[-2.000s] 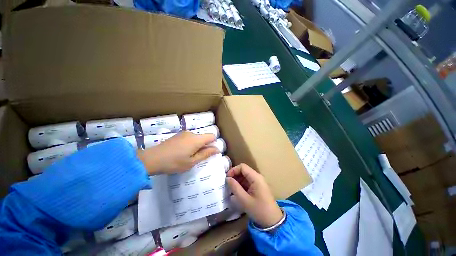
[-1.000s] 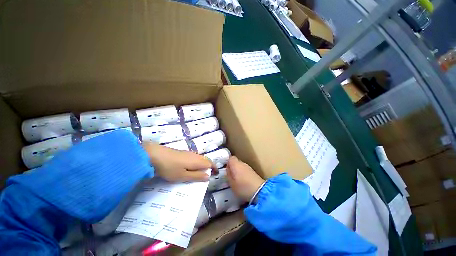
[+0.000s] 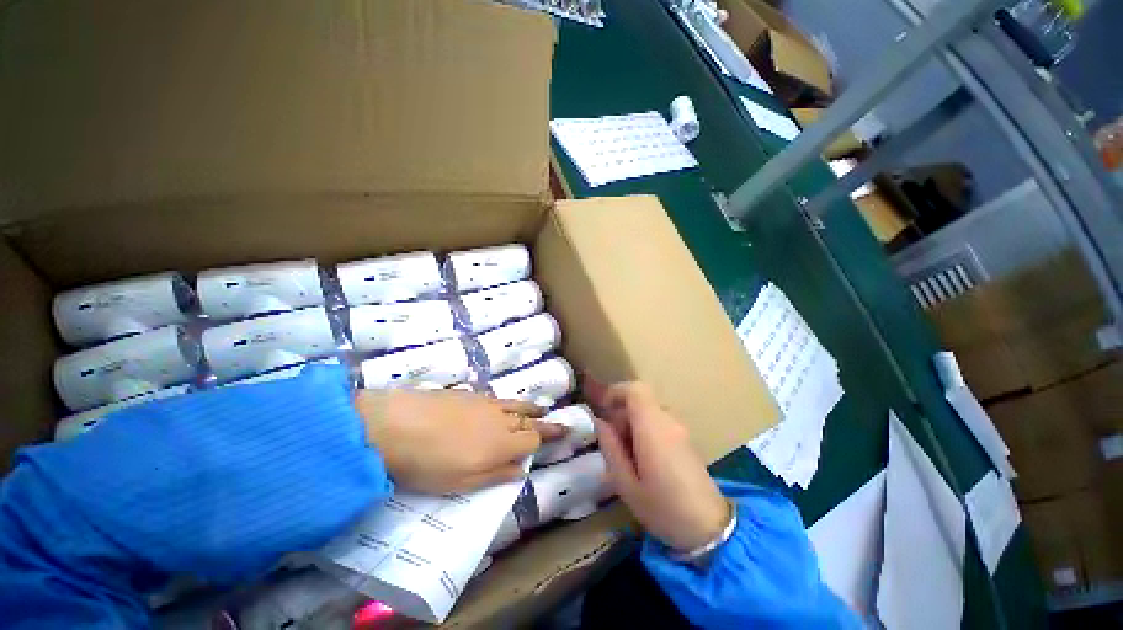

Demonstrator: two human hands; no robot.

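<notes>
The open carton (image 3: pixel 665 308) holds rows of glossy white cylinders (image 3: pixel 400 324) with small dark marks. My left hand (image 3: pixel 450 437) reaches in from the left, with a printed label sheet (image 3: pixel 425 548) held under its palm and fingers. Its fingertips touch a white cylinder (image 3: pixel 567 431) near the carton's right side. My right hand (image 3: pixel 665 474) is at the right end of that cylinder, fingers bent close together. Whether a label is between its fingertips cannot be seen. My left sleeve and the sheet hide the lower left rows.
The carton's tall back flap (image 3: pixel 283 105) stands up, and its right flap leans over the green bench (image 3: pixel 727 265). Printed label sheets (image 3: pixel 622 148), a loose white cylinder (image 3: pixel 684 118) and white papers (image 3: pixel 921 529) lie on the bench. A grey metal frame (image 3: pixel 850 111) crosses the upper right.
My left hand and the label sheet have moved lower, and more upper cylinders show. My right hand first moved up, then back down and right. The view has shifted slightly.
</notes>
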